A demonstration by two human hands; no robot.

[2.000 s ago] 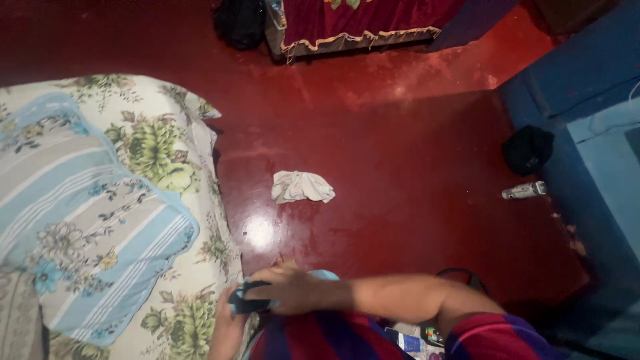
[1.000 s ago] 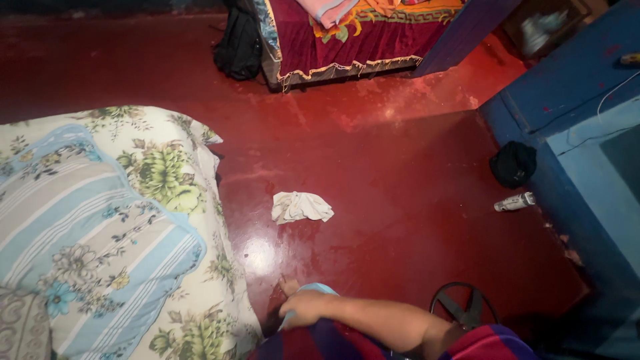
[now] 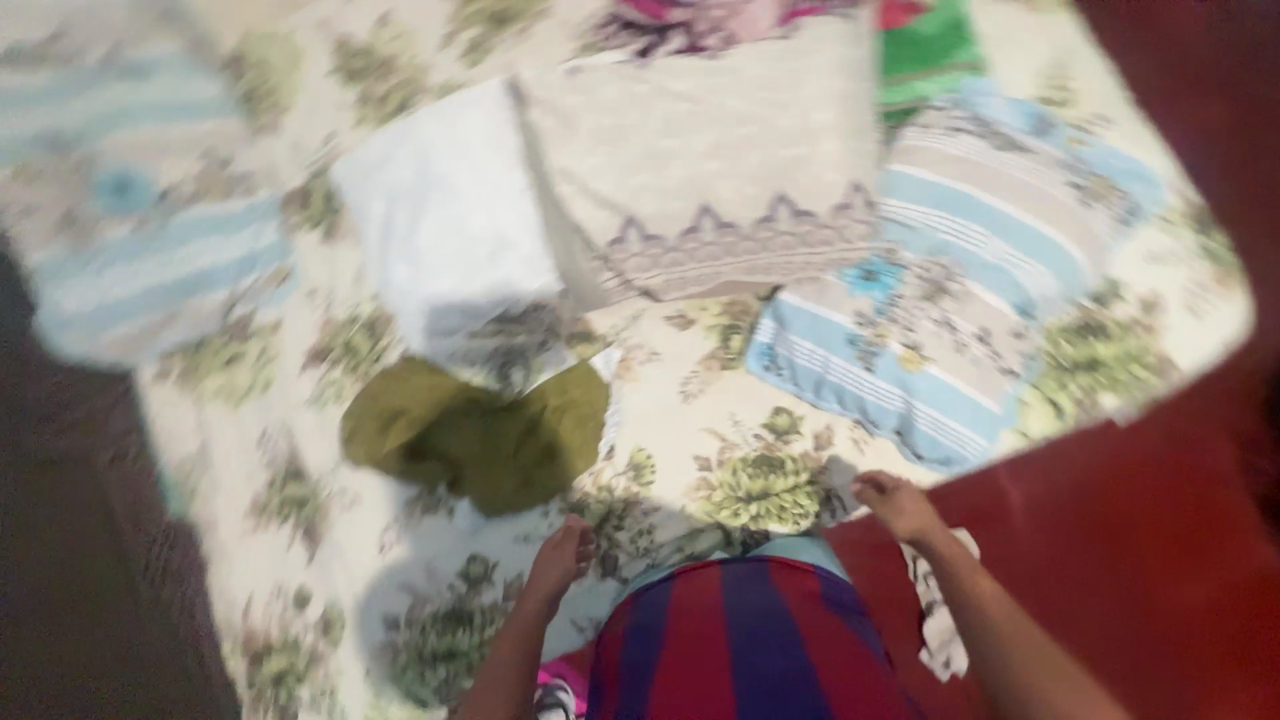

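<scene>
My left hand [image 3: 564, 552] is over the floral bedsheet [image 3: 680, 440], fingers loosely curled with nothing seen in them; an olive-green cloth [image 3: 490, 435] lies just above it. Near the bed's edge my right hand [image 3: 897, 503] is held low, fingers bent, nothing seen between them. Beyond it a blue-and-grey striped cloth with flowers [image 3: 910, 340] lies on the bed. A white folded cloth [image 3: 455, 225] touches the olive one, and a beige cloth with a patterned border [image 3: 720, 170] lies to its right. The picture is blurred.
A striped pillow or cloth [image 3: 150, 240] lies at the left. Green cloth [image 3: 925, 55] and pink-purple cloth [image 3: 690, 25] are at the top. The red floor [image 3: 1080, 560] runs along the bed's right edge, with a white cloth [image 3: 940, 610] partly behind my right forearm.
The view has swung from the floor to the bed. My hands, close together two seconds ago around a dark item, are now apart, and that item is not seen in them.
</scene>
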